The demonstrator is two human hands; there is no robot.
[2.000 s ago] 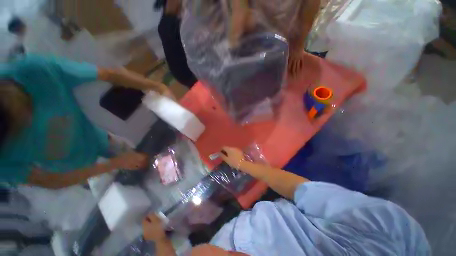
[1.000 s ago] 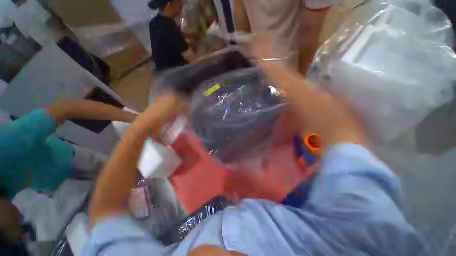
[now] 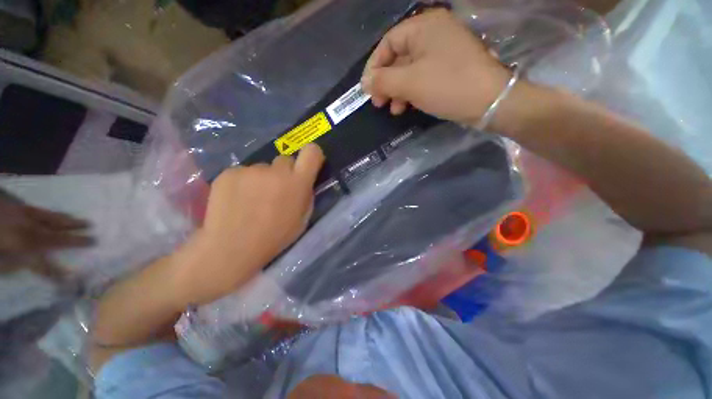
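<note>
A black housing (image 3: 351, 144) lies in front of me in a loose clear plastic bag (image 3: 226, 105), its flat face uncovered between folds of the bag. A yellow warning label (image 3: 303, 134) is on that face. A white barcode label (image 3: 348, 103) sits right beside it, end to end. My right hand (image 3: 425, 66) pinches the barcode label's far end between thumb and fingers. My left hand (image 3: 258, 214) rests on the housing and bag, fingertips just below the yellow label. Small dark rating labels (image 3: 361, 167) are below.
A tape dispenser with an orange ring (image 3: 513, 228) stands on the right, beside a blue part. Parts of a red sheet (image 3: 437, 288) show under the bag. Another person's hand (image 3: 39, 234) is blurred at the left edge. A white panel with black areas (image 3: 74, 132) is at upper left.
The view has moved in close over the bagged housing. Both hands have come onto its face, the right one with the barcode label at the yellow label's end.
</note>
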